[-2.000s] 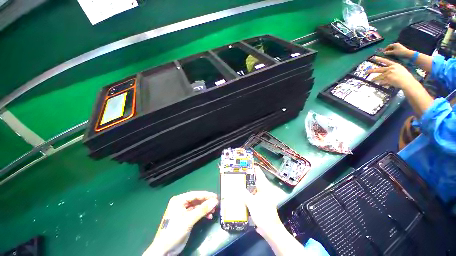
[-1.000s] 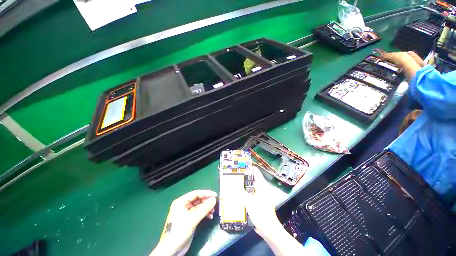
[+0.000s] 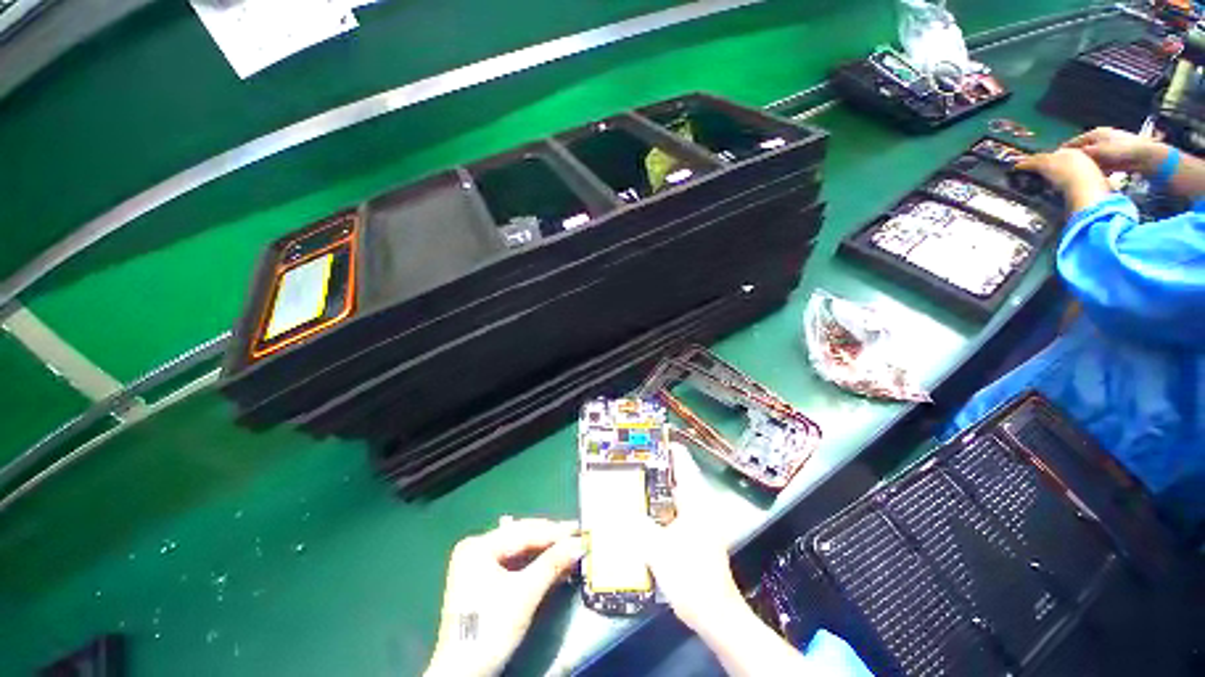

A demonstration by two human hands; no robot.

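Note:
A phone inner assembly [image 3: 616, 509] is upright in front of me, with blue, gold and dark electronics at its top end and a large pale panel below. My right hand [image 3: 690, 549] holds it by its right side. My left hand [image 3: 509, 582] is at its lower left edge, thumb and forefinger pinched together; whether they hold something small is too blurred to tell. A middle housing [image 3: 780, 447] with coppery edges and cutouts lies on the bench just behind and right of the assembly, partly overlapping another thin frame.
A tall stack of black compartment trays [image 3: 430, 251] stands behind; its left slot holds an orange-rimmed phone [image 3: 304, 298]. A bag of small parts [image 3: 859, 351] lies right, a ribbed housing tray [image 3: 951, 556] lower right. Another person's hands [image 3: 1090, 165] are over a parts tray [image 3: 951, 245].
My left hand has moved slightly right, and its fingertips now meet the assembly's edge. The other person's hands and blue sleeves have shifted over the tray.

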